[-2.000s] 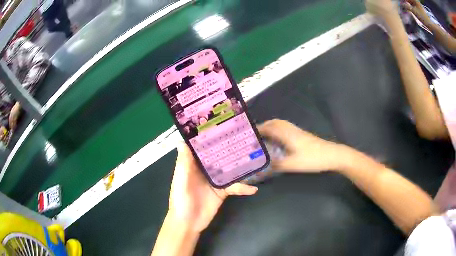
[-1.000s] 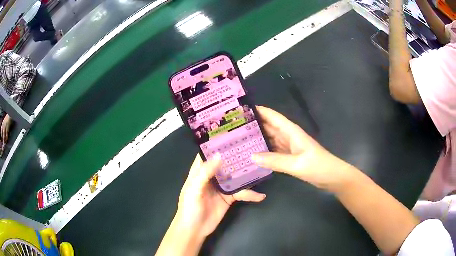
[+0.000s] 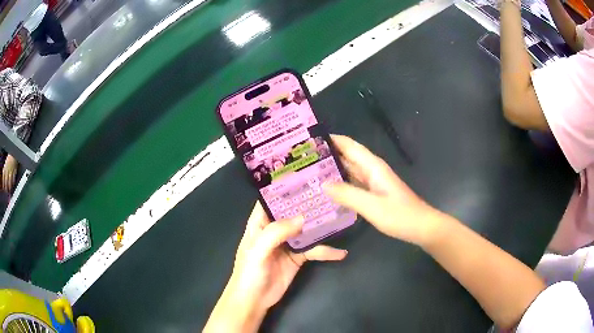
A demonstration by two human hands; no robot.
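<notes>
A large black-framed smartphone [image 3: 286, 156] is held upright in front of me, its screen lit pink with a chat, green bubbles and a keyboard. My left hand [image 3: 268, 266] holds its lower left side and bottom, with the thumb over the lower keyboard. My right hand [image 3: 384, 195] holds its lower right side, with the thumb over the right part of the keyboard. Slim black tweezers [image 3: 387, 127] lie on the dark bench top [image 3: 456, 169] to the right of the phone, their prongs pointing away from me.
A green conveyor belt [image 3: 169, 117] runs behind a chipped white rail [image 3: 172, 188]. A white unit with a red end [image 3: 73, 240] lies on the belt. A yellow and blue fan [image 3: 39, 312] stands lower left. A person in a pink shirt [image 3: 573, 110] sits right beside a parts tray [image 3: 537, 49].
Two seconds ago my right hand was blurred beside the phone's lower edge. It now holds the phone too, and both thumbs are over the keyboard. The unit on the belt has shifted slightly.
</notes>
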